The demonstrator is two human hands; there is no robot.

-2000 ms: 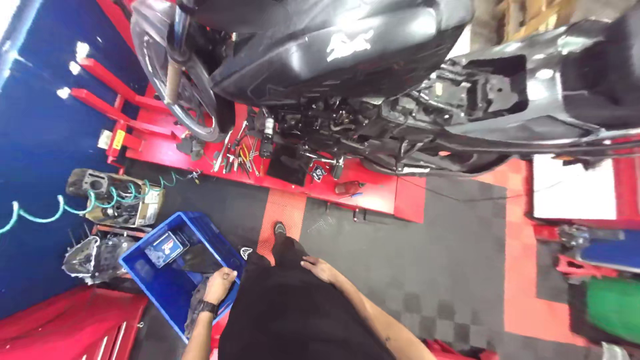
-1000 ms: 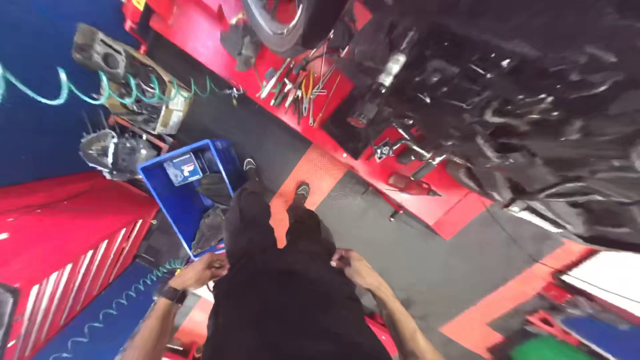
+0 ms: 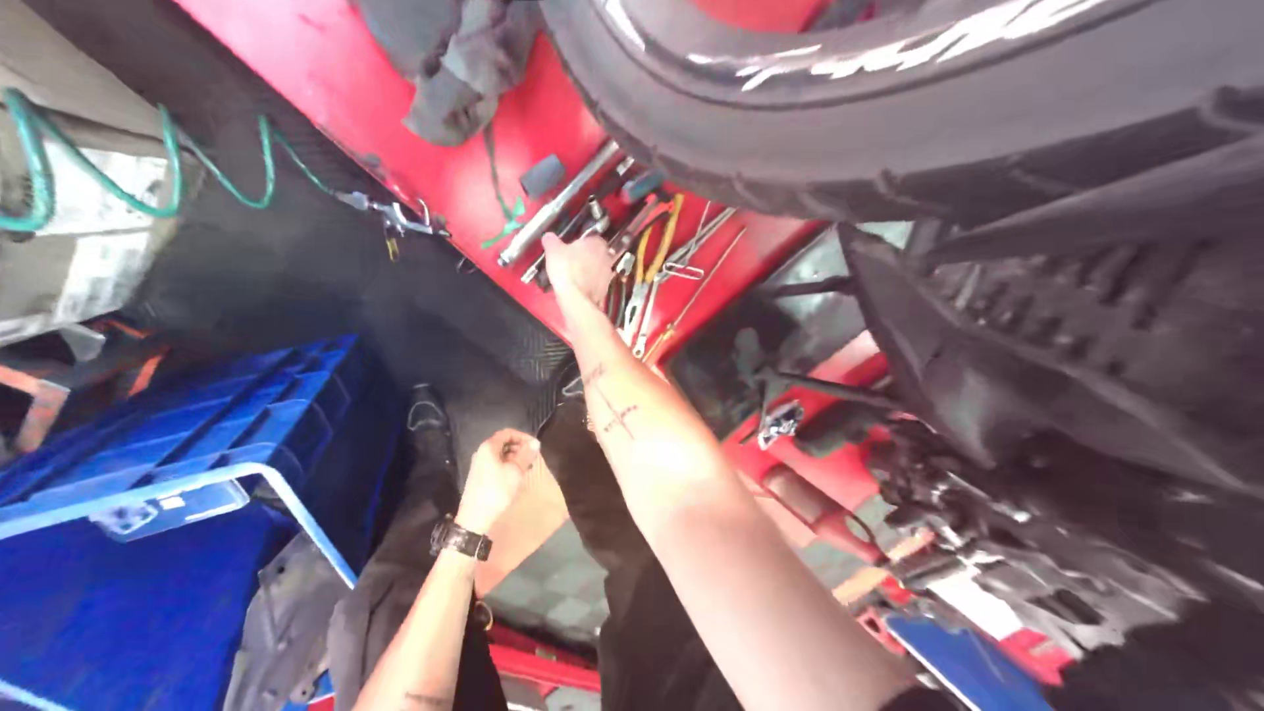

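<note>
My right hand reaches onto the red motorcycle lift table, among hand tools laid on it; whether its fingers grip one of them cannot be told. Just beyond the hand lies a long chrome tool bar. Yellow-handled pliers and several thin metal tools lie to its right. A dark grey cloth rests farther up the table. My left hand, with a watch on the wrist, is held above the floor near my legs, its fingers curled; nothing is plainly seen in it.
A motorcycle tyre overhangs the tools, with dark bodywork at the right. A blue plastic crate stands at lower left. A coiled green air hose ends in an air gun by the table edge. A red cylindrical object lies at the right.
My right hand has moved from beside my body out to the tools on the red table. My left hand has come forward. The view has shifted closer to the tools and the wheel.
</note>
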